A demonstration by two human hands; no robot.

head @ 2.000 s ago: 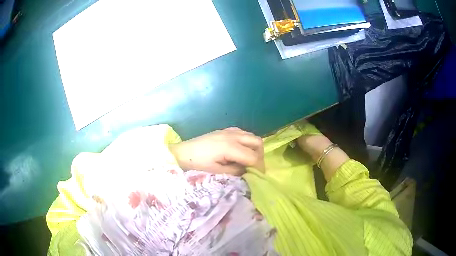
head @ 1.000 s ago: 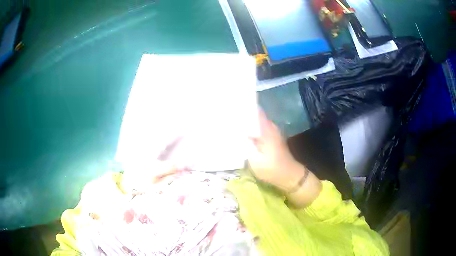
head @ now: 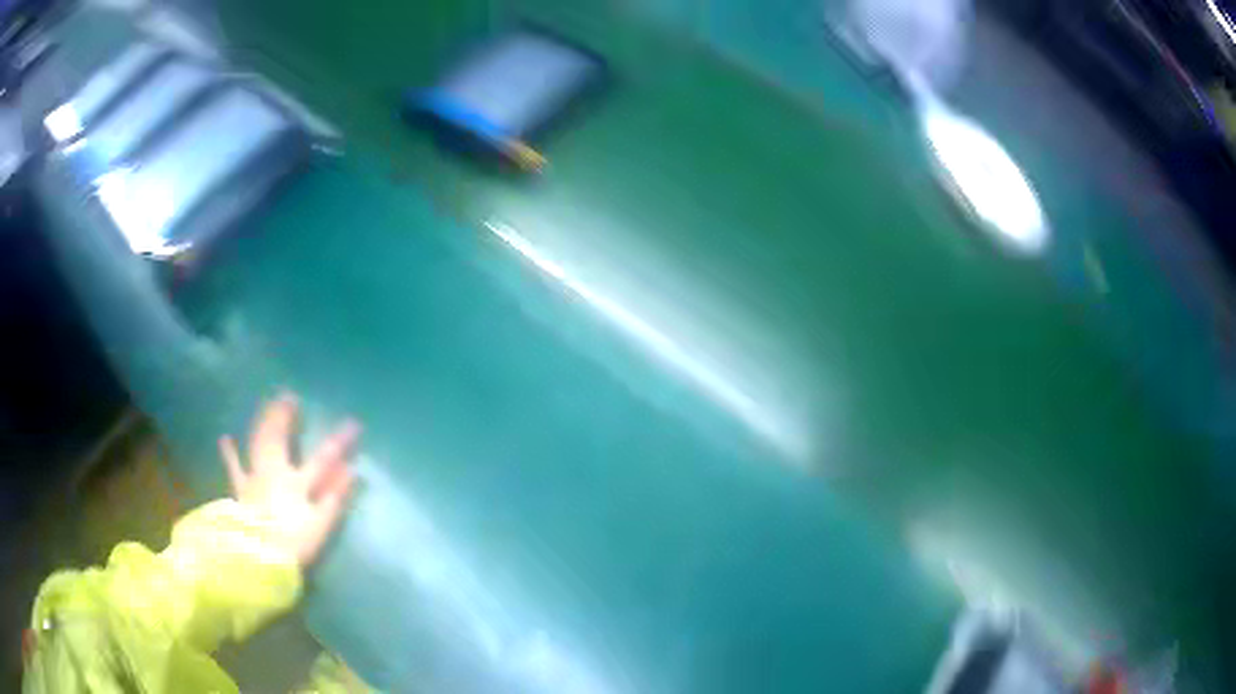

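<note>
The whole view is blurred. My left hand [head: 292, 475] is at the lower left, over the bench's near edge, with its fingers spread and nothing seen in it. My right hand is out of the picture. A grey-blue screen [head: 522, 84] with a dark border, a blue strip and a small orange-gold tail lies on the green bench mat [head: 569, 407] at the upper middle. It is apart from my hand. The white sheet does not show.
Several grey-blue screens [head: 224, 156] lie at the far left. A white oval object [head: 985, 179] stands at the upper right, perhaps a lamp or fan. A dark-edged object [head: 979, 654] and a small red thing [head: 1107, 678] are cut off at the lower right.
The view has swung left along the bench. The white sheet that my hands were at has left the picture. My right hand has gone out of view, and my left hand now shows spread.
</note>
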